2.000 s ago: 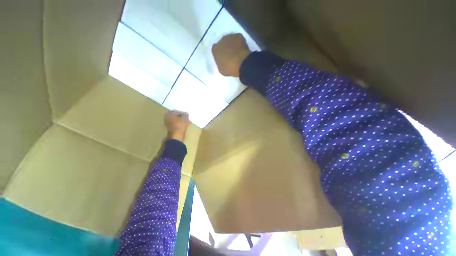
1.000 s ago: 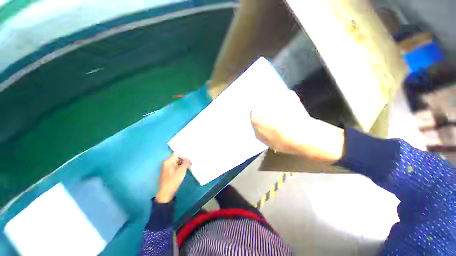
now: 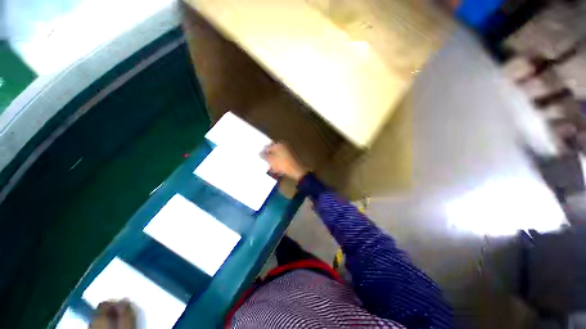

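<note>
Several white boxes lie in a row on the teal bench (image 3: 234, 283). One box (image 3: 238, 133) is at the carton's mouth, overlapping or touching another white box (image 3: 238, 173). My right hand (image 3: 283, 164) is at the right ends of these two, fingers curled against their edges; its exact hold is unclear. A third white box (image 3: 193, 232) lies apart, nearer me. My left hand (image 3: 114, 315) is blurred and cut off by the bottom edge, over the near-left white box (image 3: 138, 286); its fingers are unclear.
A large brown carton (image 3: 321, 58) with open flaps stands at the bench's far end. A dark green channel (image 3: 122, 148) runs along the left, with a pale ledge (image 3: 90, 51) beyond. A blue object (image 3: 479, 13) is on the floor, upper right.
The single white box that both hands held over the bench is no longer held up between them. The hands have moved apart, and the view has shifted, showing several boxes in a row.
</note>
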